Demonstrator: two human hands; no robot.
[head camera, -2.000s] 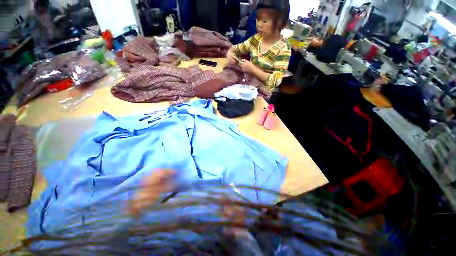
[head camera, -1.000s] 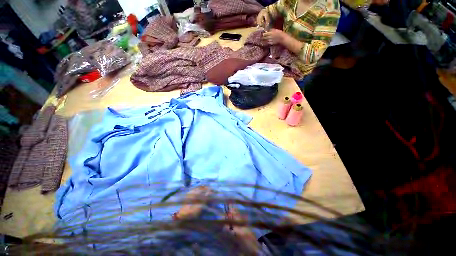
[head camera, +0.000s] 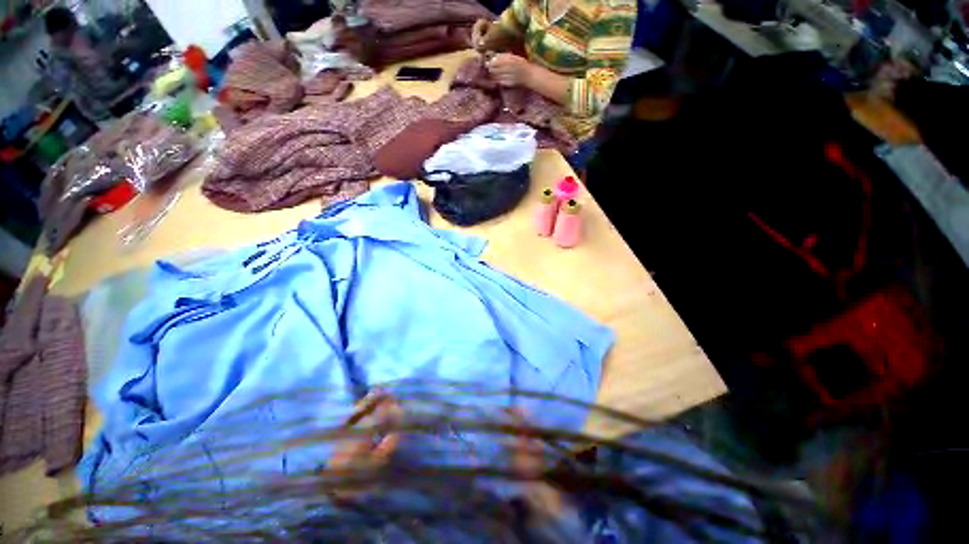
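A heap of light blue shirts (head camera: 425, 308) is spread over the near part of the pale table, with small dark tags at its far edge. My left hand (head camera: 364, 441) is low in the middle over the near edge of the cloth, blurred and crossed by dark hair strands. My right hand (head camera: 531, 468) is to its right, also low, blurred and partly hidden by hair. Both hands are at the blue cloth, but the fingers and any grip on it cannot be made out.
Pink thread cones (head camera: 568, 225) stand near the right edge of the wooden table (head camera: 648, 329). A white plastic bag (head camera: 483, 150) lies on a black bag (head camera: 480, 197). Tweed jackets (head camera: 287, 149), a phone (head camera: 419, 73) and bagged garments (head camera: 149, 149) lie beyond. A person (head camera: 563, 53) handles tweed.
The view has swung about, and the table now sits further left than one second ago. My hands remain low at the near cloth; the far bag and cones keep their places.
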